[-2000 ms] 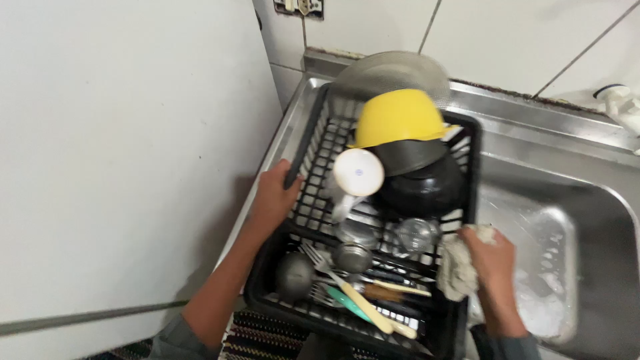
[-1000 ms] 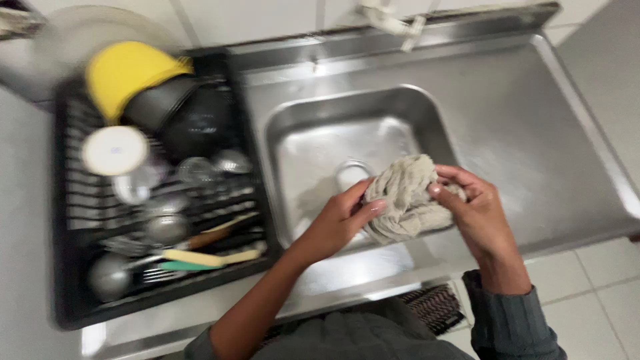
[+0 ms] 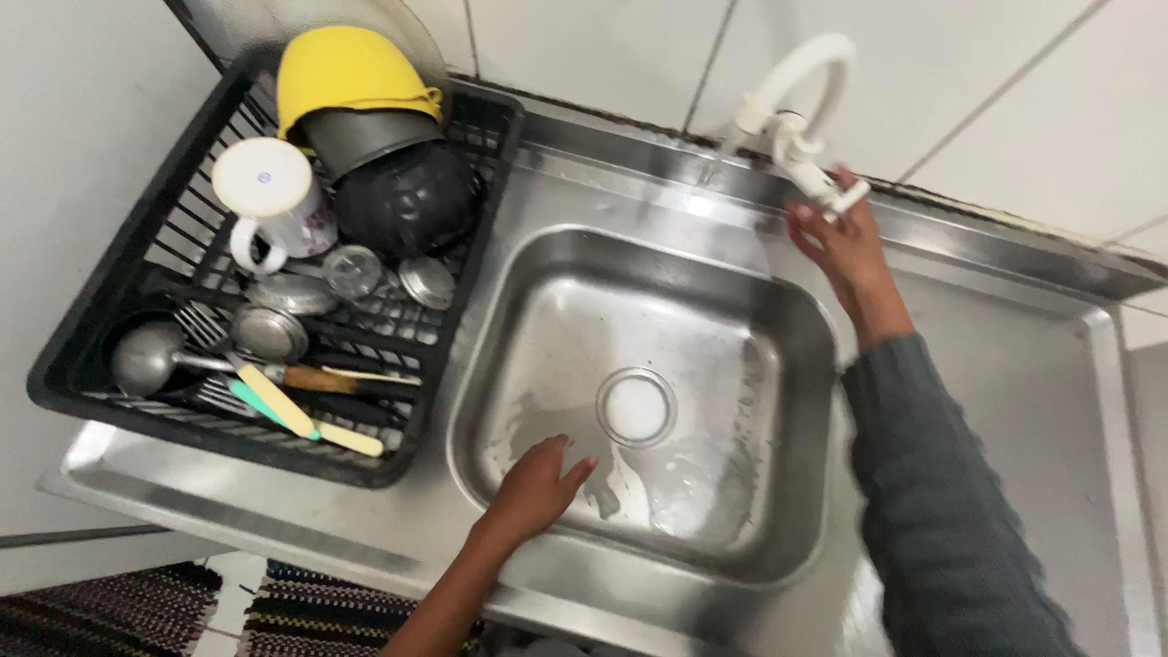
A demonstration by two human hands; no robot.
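Note:
My right hand [image 3: 844, 242] is at the white plastic faucet [image 3: 792, 119] on the wall, its fingers around the tap handle [image 3: 847, 199]. My left hand [image 3: 540, 488] hovers over the near left edge of the stainless steel sink basin [image 3: 712, 347], with nothing in it and thumb and fingers apart. A pale round drain [image 3: 636, 409] lies in the wet basin floor. To the left of the basin is a black plastic dish rack [image 3: 91, 301]. It holds a yellow bowl [image 3: 351, 73], dark bowls [image 3: 406, 196], an upturned white mug [image 3: 274, 196], a ladle [image 3: 149, 356] and forks.
Small glass and metal items [image 3: 352, 271] and cutlery handles [image 3: 274, 400] lie in the rack. A translucent plate [image 3: 401, 32] leans behind it. The steel drainboard [image 3: 1013, 401] extends to the right. A tiled wall [image 3: 593, 55] stands behind, and a striped woven rug [image 3: 319, 607] lies below.
One second ago both hands held a beige cloth over the basin; it is no longer in view. My right hand has moved up to the faucet, and my left hand is now free.

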